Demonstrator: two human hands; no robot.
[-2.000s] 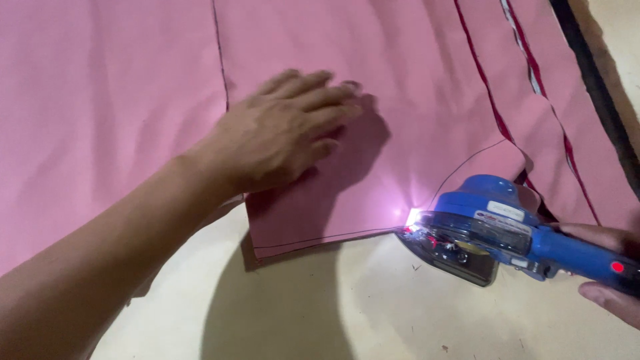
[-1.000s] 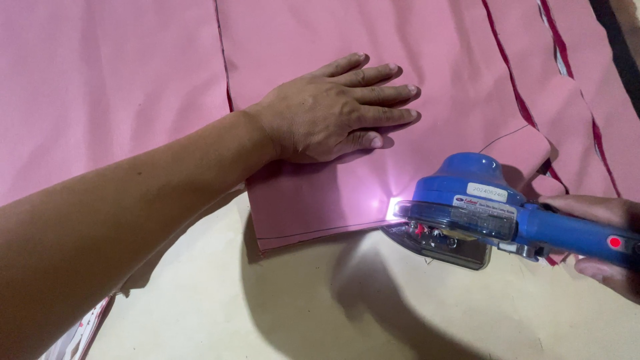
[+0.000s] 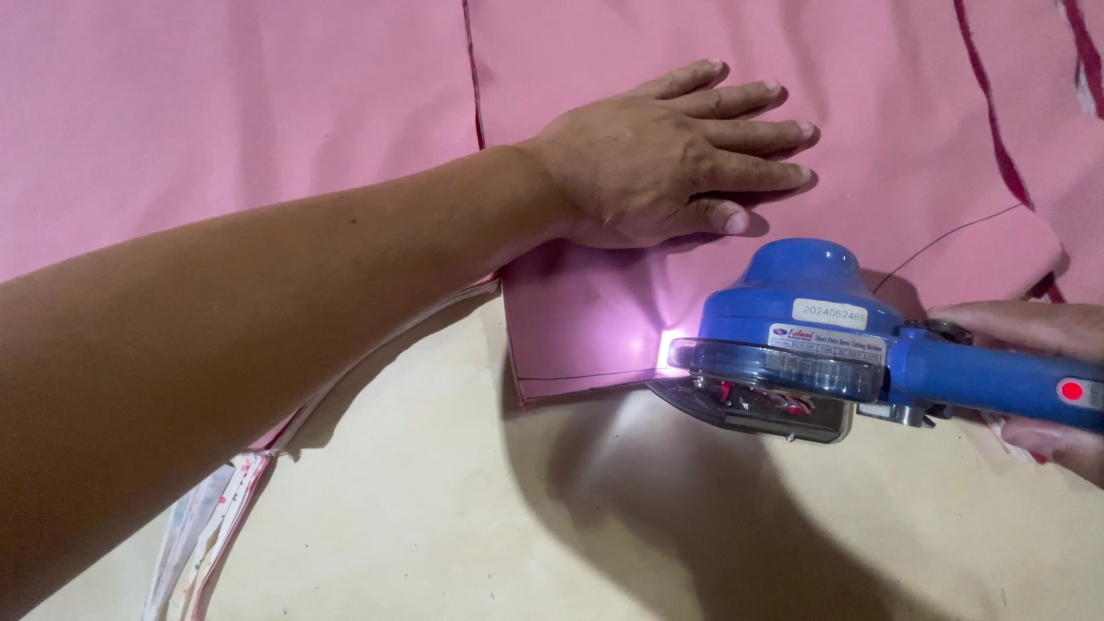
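My left hand (image 3: 664, 159) lies palm down on the layered pink fabric (image 3: 586, 310), its fingers a little apart. At the right edge, my right hand (image 3: 1035, 332) is wrapped around the handle of a blue handheld electric rotary cloth cutter (image 3: 802, 302); part of this hand is out of frame. The cutter's front meets the lower edge of the fabric, where its lamp shines on a dark marked line. Its base plate (image 3: 759, 414) sits under the cutter head, with red bits of lint or thread around it. The blade cannot be made out.
The pale table surface (image 3: 414, 517) shows below the fabric. Other fabric layers, some with a printed pattern (image 3: 228, 509), hang together at the lower left under my forearm. Dark red cut edges (image 3: 992, 129) run down the cloth at the right, and a curved marked line lies near the cutter.
Compared with two seconds ago, my left hand has shifted up and to the right on the fabric, fingers more spread. The cutter has moved slightly left along the lower edge.
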